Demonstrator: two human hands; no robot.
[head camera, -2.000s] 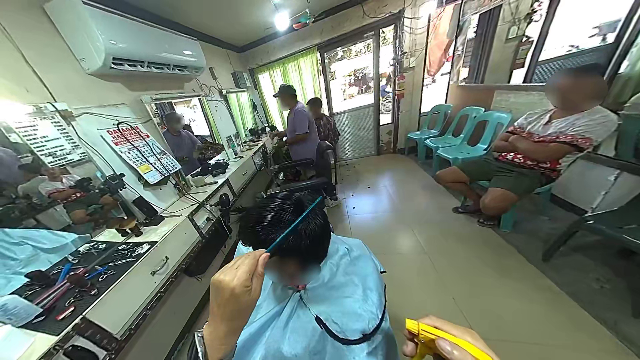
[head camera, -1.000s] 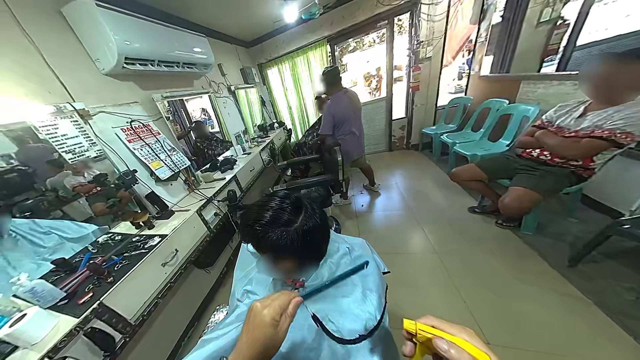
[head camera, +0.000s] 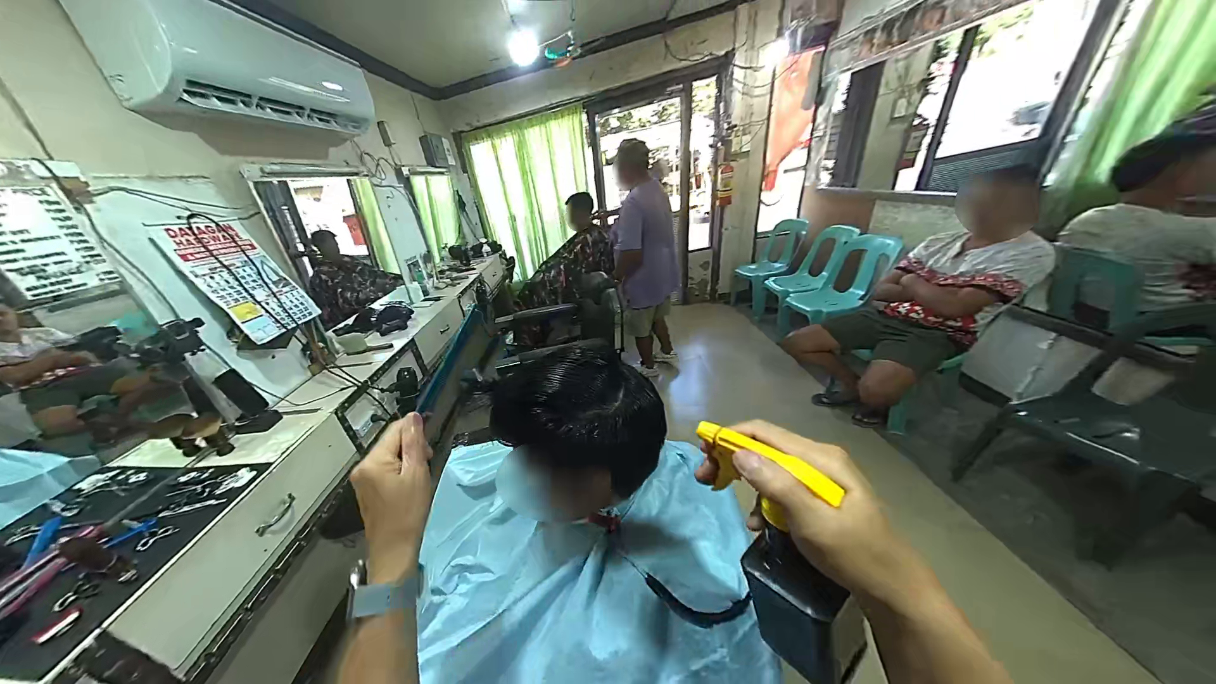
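Observation:
A person in a light blue barber cape (head camera: 570, 579) sits before me, head bowed, with dark hair (head camera: 579, 404) that looks wet. My left hand (head camera: 394, 484), a watch on its wrist, is raised left of the head. It holds a teal comb (head camera: 454, 351) that points up and away. To the right of the head, my right hand (head camera: 807, 494) grips a spray bottle (head camera: 803, 598) with a yellow trigger head and a dark body. The nozzle faces the hair. A black strap (head camera: 698, 608) lies on the cape near the bottle.
On the left, a counter (head camera: 313, 427) runs along the mirrors, with scissors and tools on a black mat (head camera: 161, 513). An empty-backed barber chair (head camera: 594, 309) and a standing person (head camera: 646, 237) are ahead. A seated person (head camera: 950, 285) and teal plastic chairs (head camera: 845, 275) line the right.
My left hand has moved left, away from the cape front, and lifted with the comb. My right hand has risen, bringing the spray bottle beside the head.

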